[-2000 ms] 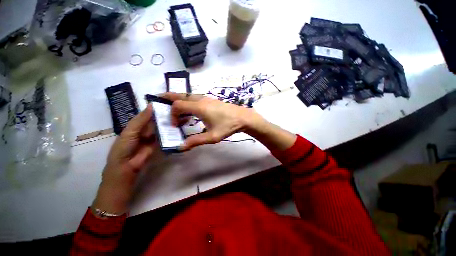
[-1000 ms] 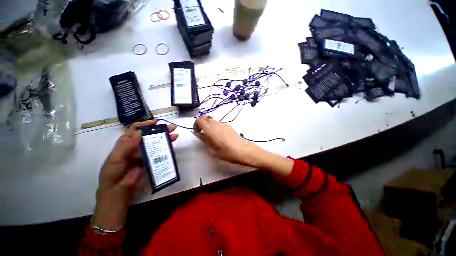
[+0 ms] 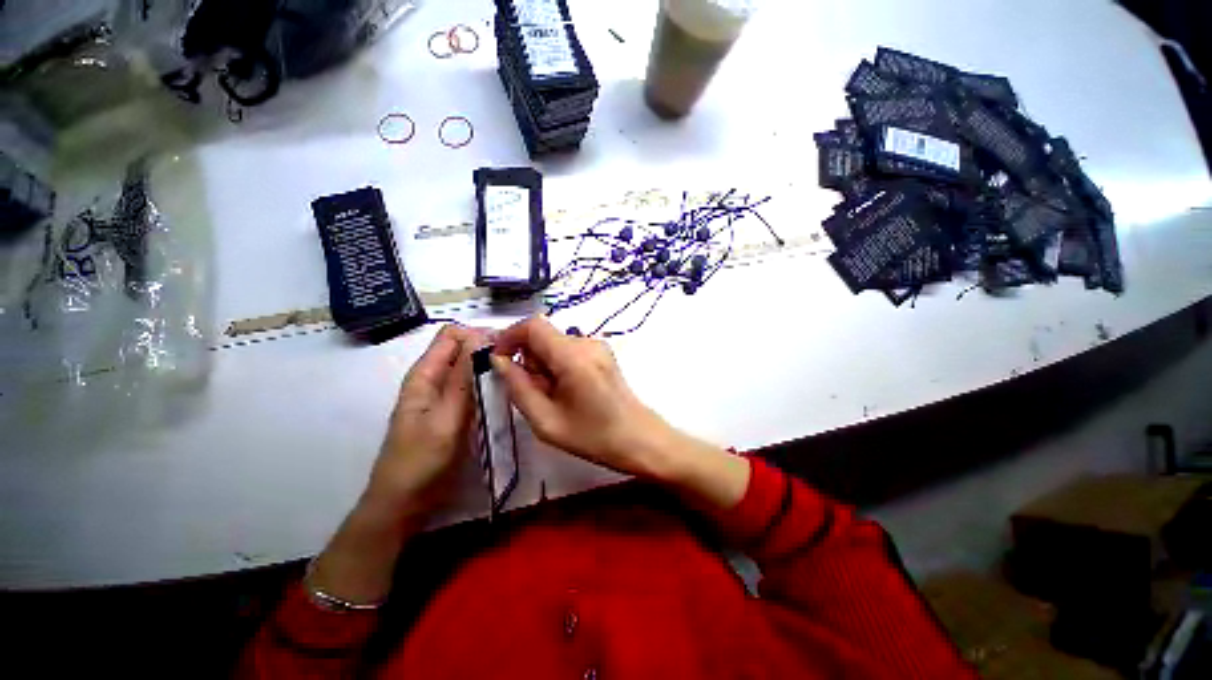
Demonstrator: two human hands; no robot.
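My left hand (image 3: 428,423) holds a barcode hang tag (image 3: 497,432), tilted nearly edge-on, near the table's front edge. My right hand (image 3: 569,399) pinches at its top end; a dark cord runs by the fingertips, its exact path hidden. The printed hang tags (image 3: 367,266) lie in a pile behind my left hand. The near stack of barcode tags (image 3: 509,235) stands behind both hands. The tangle of hang tag strings (image 3: 658,255) lies right of that stack. The heap of finished strung tags (image 3: 964,186) lies at the right.
The reserve stack of barcode tags (image 3: 548,80) and a drink cup (image 3: 691,56) stand at the back. Rubber bands (image 3: 456,130) lie at upper left. Clear plastic bags (image 3: 113,306) cover the left side. A tape strip (image 3: 279,319) crosses the table. Cardboard boxes (image 3: 1103,525) are at lower right.
My right hand has moved left from the cords to the top of the held tag. The tag has turned from face-up to nearly edge-on and shifted right with my left hand. The view has shifted slightly.
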